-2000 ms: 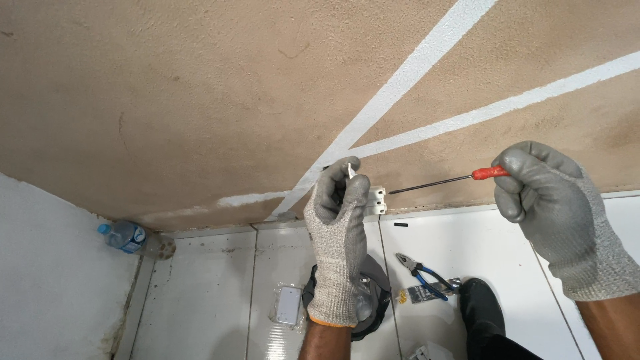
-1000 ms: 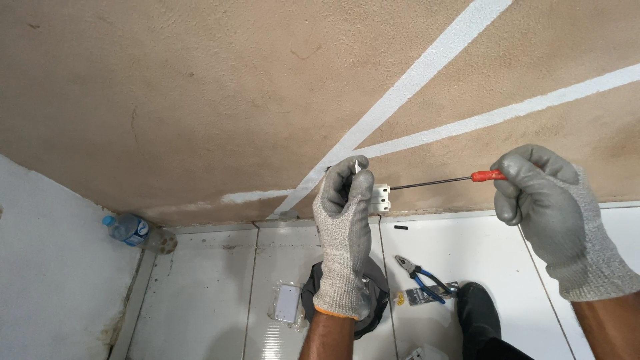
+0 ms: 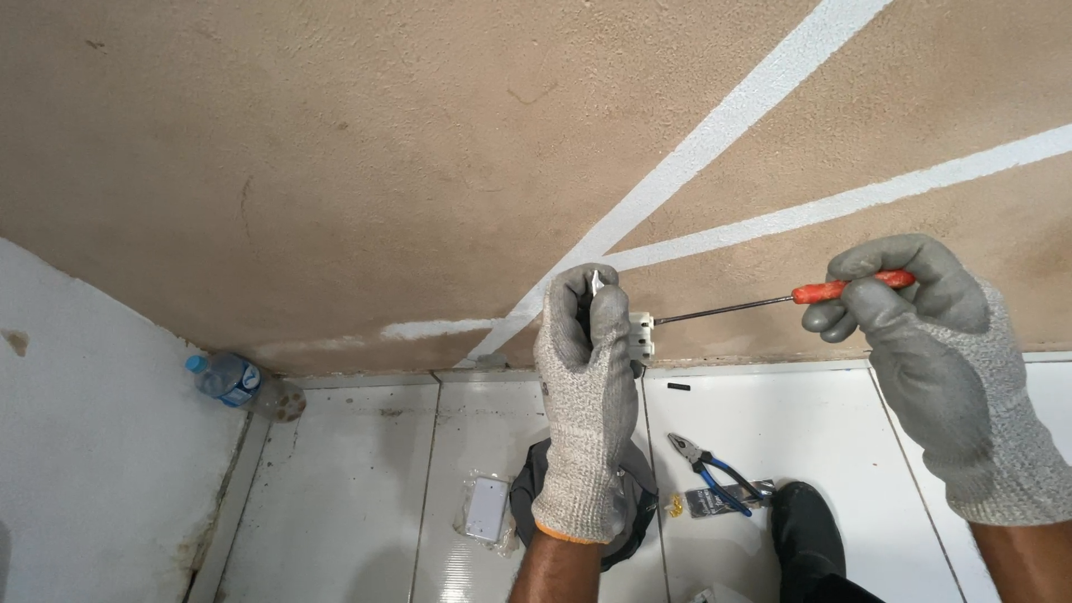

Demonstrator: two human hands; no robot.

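Observation:
Both of my hands wear grey-coated knit work gloves. My left hand [image 3: 590,360] is closed around a white electrical outlet module [image 3: 641,337], whose terminal side sticks out to the right of the fingers. A small white piece [image 3: 596,282] shows between thumb and forefinger; what it belongs to is hidden. My right hand [image 3: 913,327] grips the red handle of a screwdriver [image 3: 821,291] between thumb and fingers. Its long thin shaft points left, and the tip meets the upper part of the module. The wall's foot lies just behind the module.
On the white tile floor [image 3: 352,477] lie blue-handled pliers [image 3: 718,477] over a dark packet [image 3: 708,502], yellow bits [image 3: 676,505], a small black strip [image 3: 678,387], a wrapped white plate [image 3: 486,507] and a dark bag [image 3: 641,502]. A plastic bottle [image 3: 226,381] leans in the corner. A black shoe [image 3: 806,528] is near the pliers.
The right hand's fingers have shifted on the screwdriver's red handle, with more of the handle showing now. The screwdriver tip stays at the module, and the left hand keeps its hold.

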